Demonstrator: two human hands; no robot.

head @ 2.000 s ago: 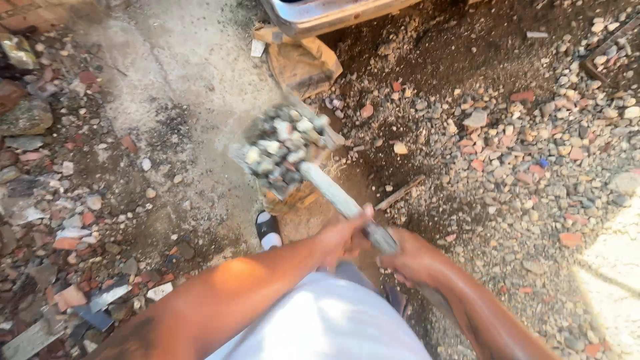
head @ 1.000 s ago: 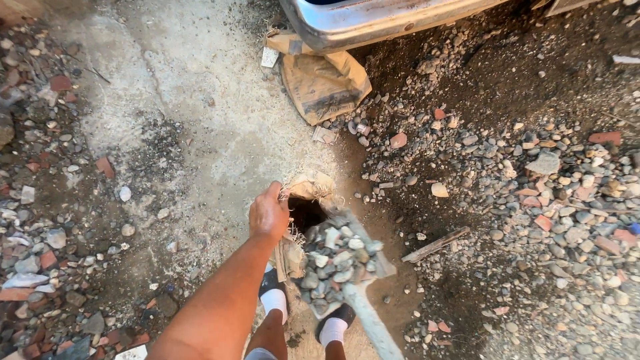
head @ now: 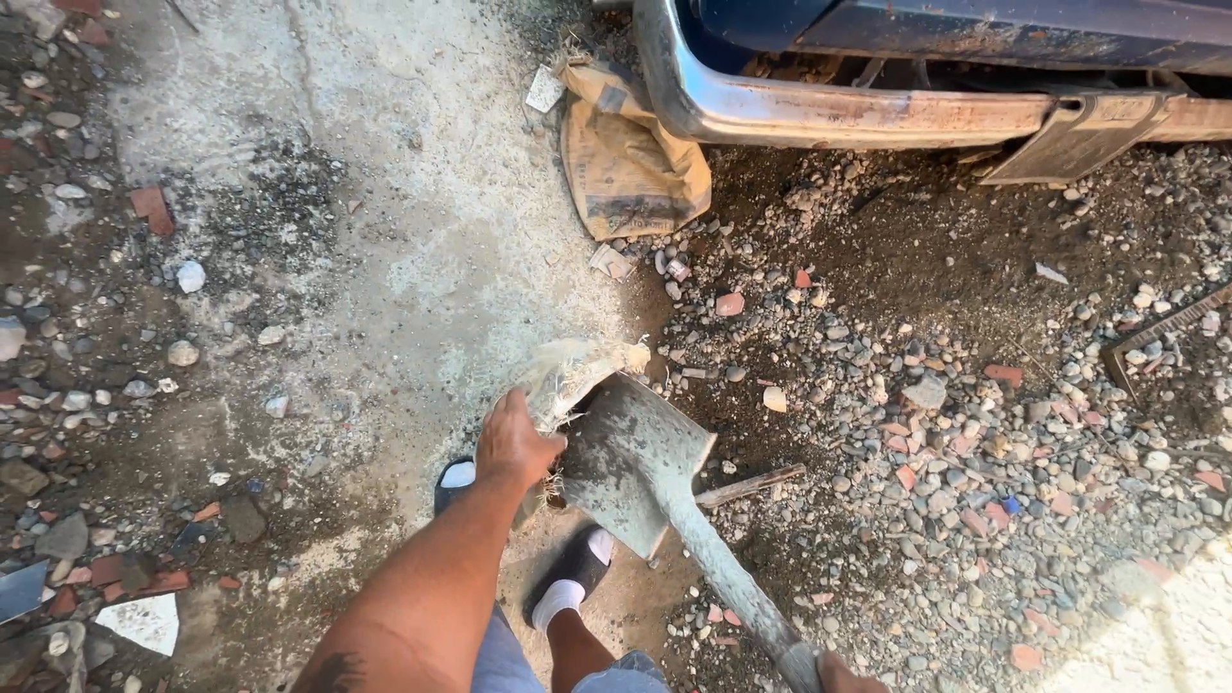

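My left hand (head: pixel 515 443) grips the frayed rim of a woven sack (head: pixel 568 377), which stands upright by my feet with its mouth partly open. A shovel's metal blade (head: pixel 630 462) rests in the sack's mouth, tilted into it, and no stones lie on the visible face. Its grey shaft (head: pixel 736 587) runs down to the bottom edge, where my right hand (head: pixel 845 674) is closed around it, only partly in view. What lies inside the sack is hidden by the blade.
A vehicle's chrome bumper (head: pixel 866 115) crosses the top right. A crumpled brown paper bag (head: pixel 630 159) lies on the concrete beside it. Gravel with brick pieces (head: pixel 943 472) spreads to the right, and rubble (head: pixel 67 539) lies at left. A wood stick (head: pixel 751 486) is near the blade.
The shovel, heaped with stones two seconds ago, now shows a bare blade tipped into the sack. My left hand left the shaft and took the sack's rim.
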